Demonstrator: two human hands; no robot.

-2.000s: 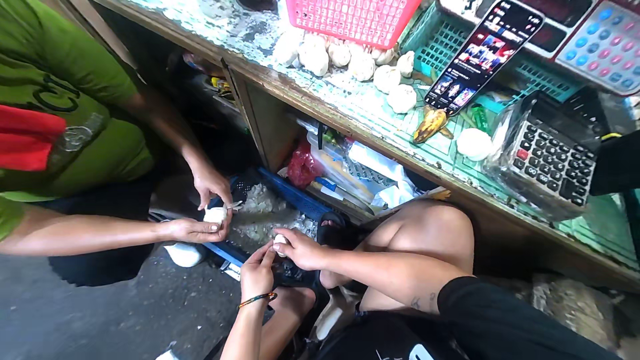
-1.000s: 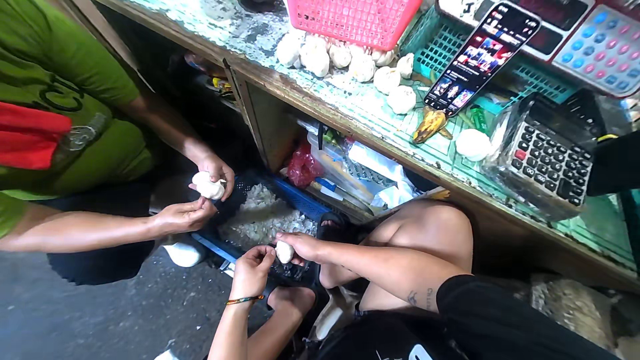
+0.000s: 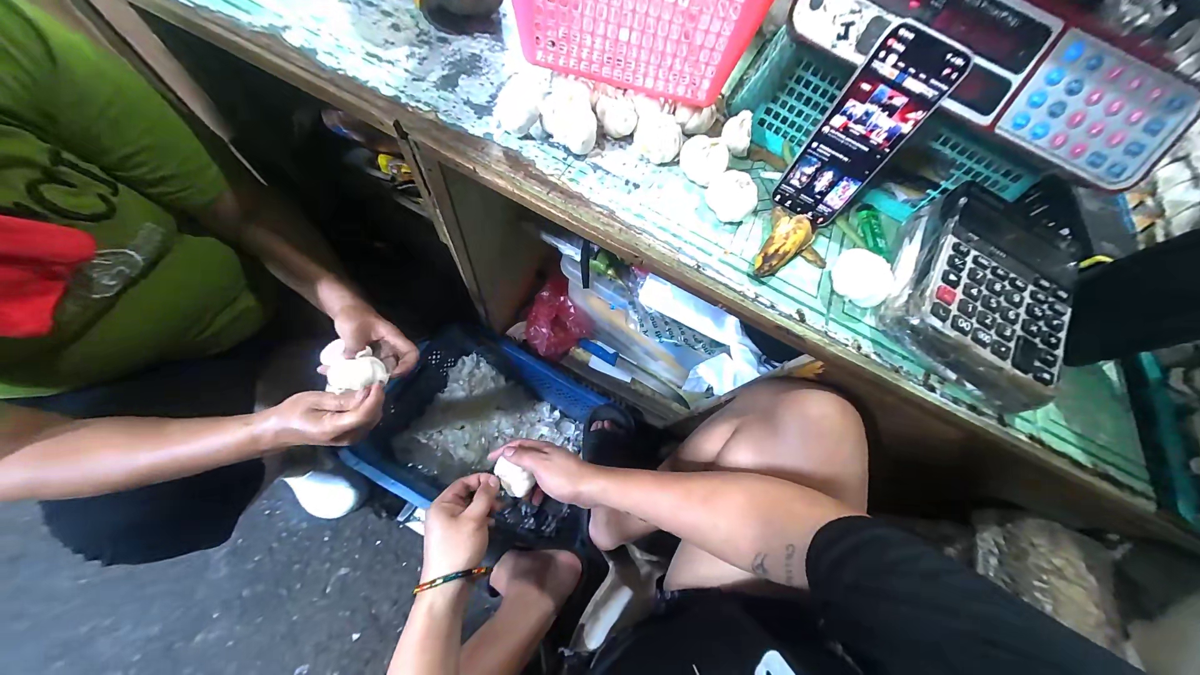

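My right hand [image 3: 553,469] holds a white garlic bulb [image 3: 515,477] over a blue plastic basket [image 3: 398,484]. The fingertips of my left hand [image 3: 461,514] are pinched together at the bulb's left side; whether they grip a bit of skin cannot be told. Papery garlic skins [image 3: 478,408] lie in the basket. Across it, a co-worker's two hands [image 3: 328,412] hold another garlic bulb [image 3: 356,372], apart from mine.
Several garlic bulbs [image 3: 656,136] line the worktop beside a pink basket [image 3: 647,47]. A phone [image 3: 872,122], a banana [image 3: 784,242], a wrapped calculator [image 3: 994,300] and a scale [image 3: 1092,103] are farther right. The worktop's wooden edge [image 3: 600,230] overhangs shelves of bags.
The co-worker's hands have moved, first up and then slightly down, with the bulb. More of the bulb in my right hand shows than two seconds ago, and my left hand has moved slightly left.
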